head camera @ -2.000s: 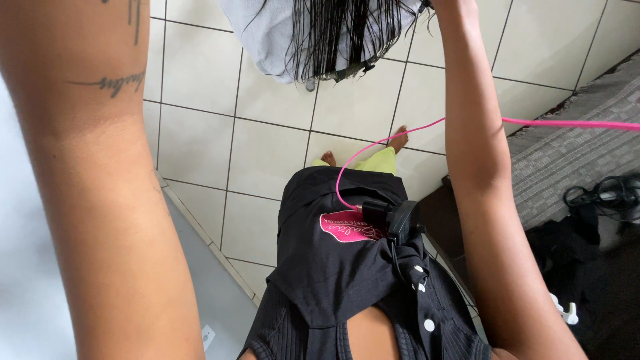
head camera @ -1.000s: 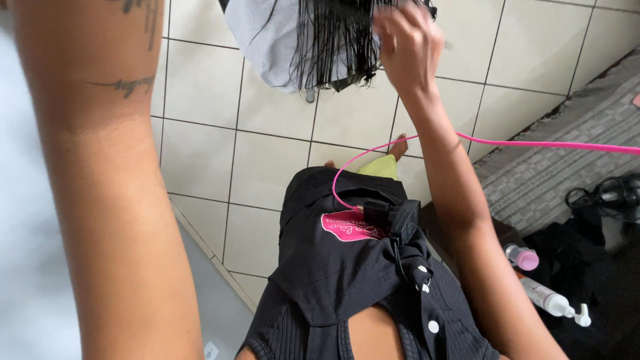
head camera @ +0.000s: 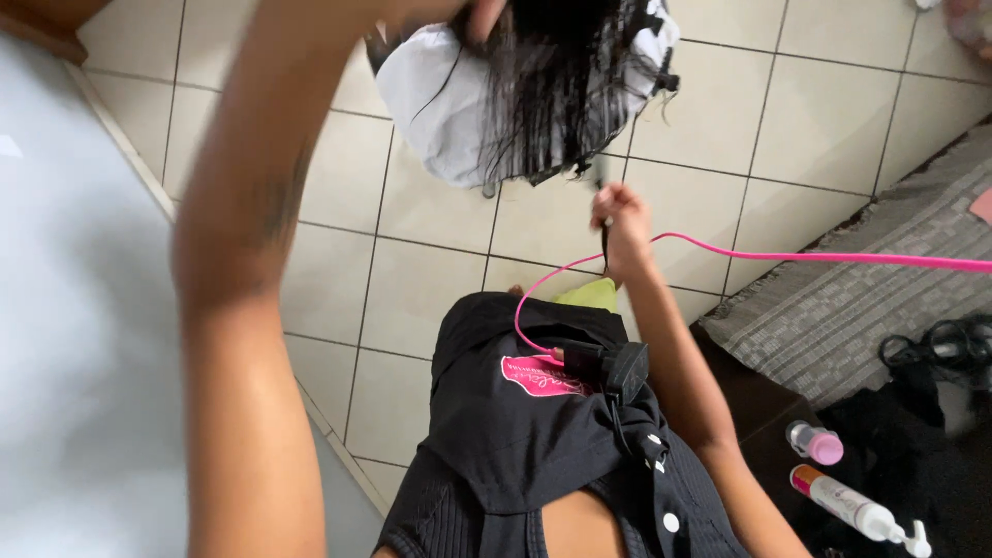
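Note:
Long dark wet-looking hair (head camera: pixel 542 101) hangs at the top over a white cloth (head camera: pixel 434 101) on a seated or bent person, whose posture is mostly out of view. My left hand (head camera: pixel 484 19) is at the top edge by the roots of the hair, mostly cut off; whether it grips hair cannot be told. Below and right of the hair ends, my right hand (head camera: pixel 622 217) is closed around a thin dark tool, blurred, perhaps a comb. A pink cable (head camera: pixel 744 254) runs to a black plug-like device (head camera: pixel 604 368) on my black apron (head camera: pixel 496 442).
Pale floor tiles (head camera: pixel 434 287) lie below. At the right is a grey woven cover (head camera: pixel 837 310), with a pink-capped bottle (head camera: pixel 821 446), a white pump bottle (head camera: pixel 852 504) and black cloth (head camera: pixel 868 434) near it. A light grey surface (head camera: pixel 77 310) lies left.
My right hand has moved from in front of the hair to below its ends. The left arm has shifted right, and my left fingers now show at the hair.

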